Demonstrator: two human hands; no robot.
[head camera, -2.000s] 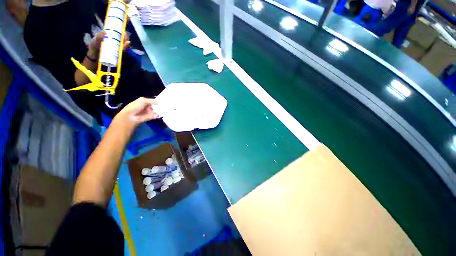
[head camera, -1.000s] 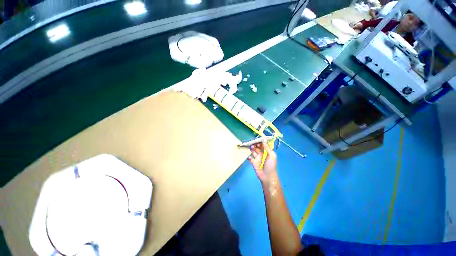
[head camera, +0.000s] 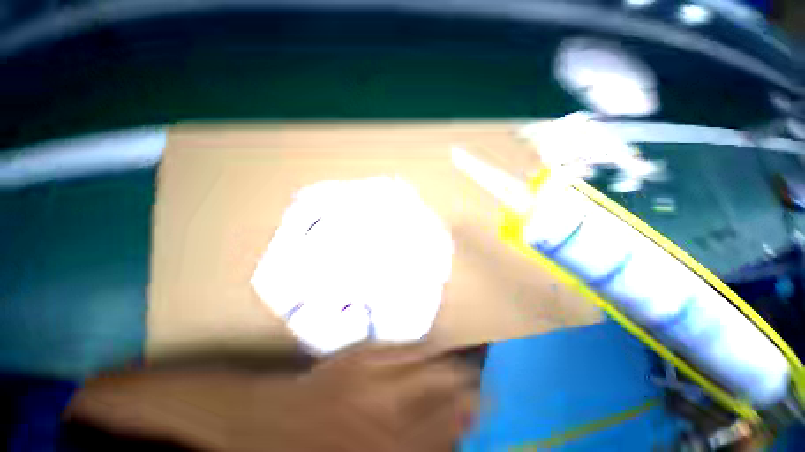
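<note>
A white six-sided plastic housing (head camera: 357, 256) lies on the tan cardboard sheet (head camera: 207, 221), glaring bright, with short dark wire marks. My left hand (head camera: 371, 397) is blurred at the housing's near edge; whether its fingers grip the edge cannot be told. The yellow caulking gun (head camera: 653, 296) with a white, blue-printed cartridge is held up at the right, its pale nozzle pointing up-left over the cardboard, right of the housing. My right hand (head camera: 740, 434) shows only as a small blurred part at the gun's trigger end, at the bottom right; the rest is cut off.
A crumpled white paper heap (head camera: 587, 150) lies behind the gun at the sheet's far right corner. Another white housing (head camera: 606, 78) is on the dark green conveyor (head camera: 353, 79) beyond. Blue floor (head camera: 556, 380) shows below the sheet's near edge.
The view has turned and centred on the housing. The gun has been lifted from beside the paper heap and brought close, nozzle toward the cardboard. My left hand has come into view at the housing.
</note>
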